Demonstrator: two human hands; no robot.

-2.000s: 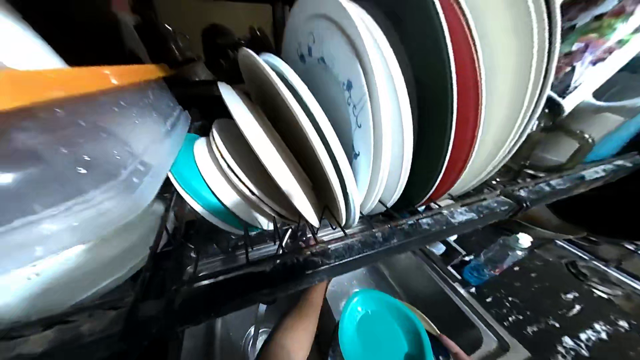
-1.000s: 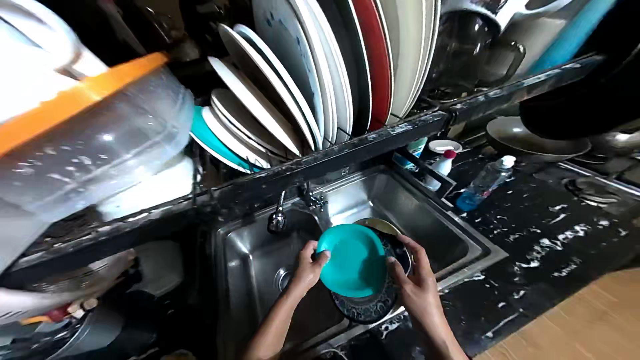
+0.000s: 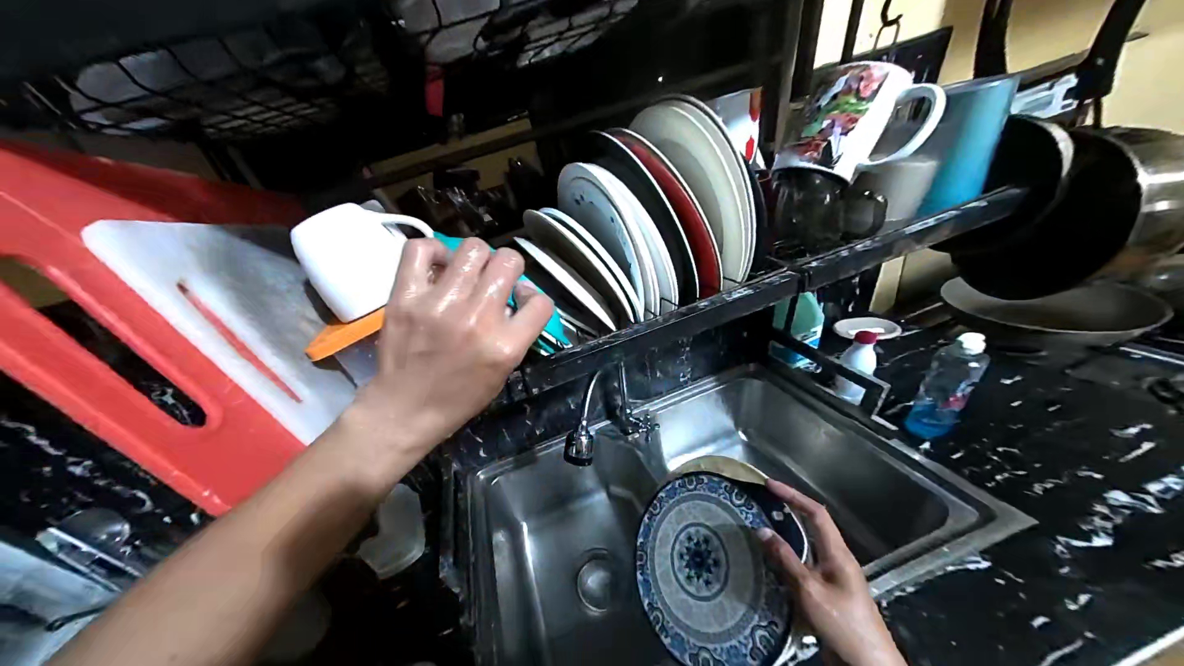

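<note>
My left hand (image 3: pixel 462 324) is raised at the left end of the dish rack, its fingers closed on a teal plate (image 3: pixel 553 326), which it mostly hides. Beside it, several plates (image 3: pixel 601 231) stand on edge in the rack. Low over the double sink, my right hand (image 3: pixel 823 573) grips the right edge of a blue-patterned plate (image 3: pixel 698 564); other dishes, one with a yellowish rim (image 3: pixel 726 467), lie behind that plate. A white mug (image 3: pixel 347 259) rests upside down just left of my left hand, above an orange rim (image 3: pixel 347 335).
The black rack rail (image 3: pixel 666 319) runs above the sink (image 3: pixel 555 527) and its faucet (image 3: pixel 581 444). A red stool-like plastic piece and white cutting board (image 3: pixel 222 314) stand at left. Mugs (image 3: pixel 851 120), pans (image 3: pixel 1054 305) and a bottle of blue liquid (image 3: pixel 948 384) are at right.
My left hand has moved from over the sink up to the rack with the teal plate. The blue-patterned plate in my right hand is now uncovered. The view has shifted.
</note>
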